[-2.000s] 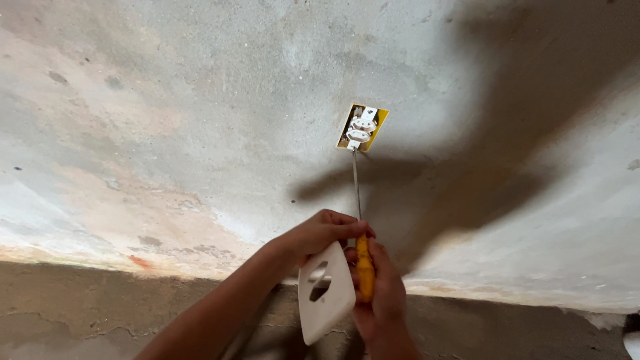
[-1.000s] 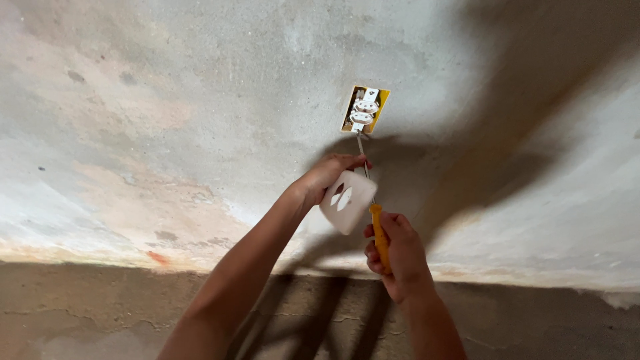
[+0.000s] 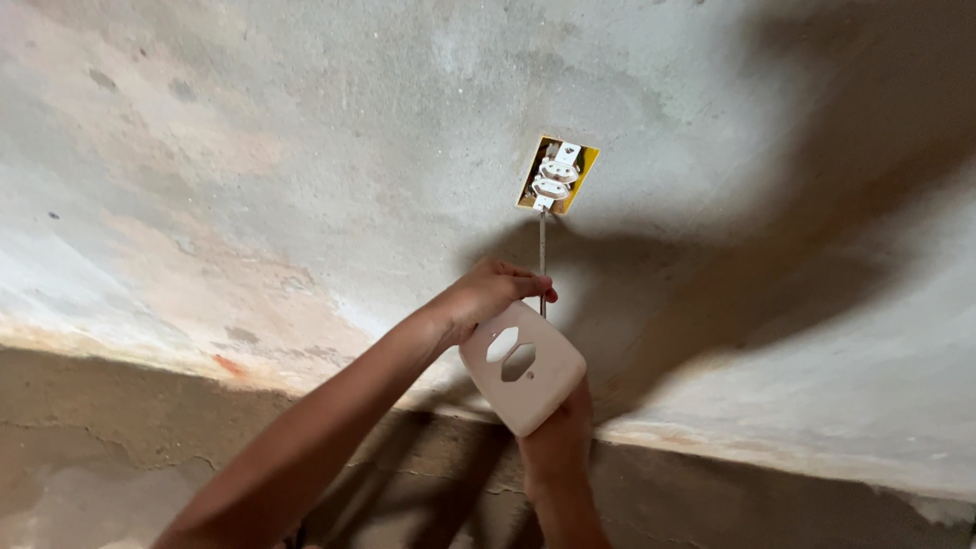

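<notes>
My left hand holds a white outlet cover plate with two hexagonal openings, and its thumb and finger pinch the metal shaft of a screwdriver. The shaft's tip meets the lower mounting tab of a white double socket, which sits in a yellow wall box. Behind the plate, my right hand is mostly hidden, and so is the screwdriver's handle. Its grip on the handle cannot be seen from here.
Around the box is a rough plastered wall, stained in places. Below it runs a cracked brown floor. Dark shadows of the arms fall across the wall at the right.
The cover plate has turned and now hides the orange screwdriver handle, which showed in my right hand before. My right hand has moved in behind the plate.
</notes>
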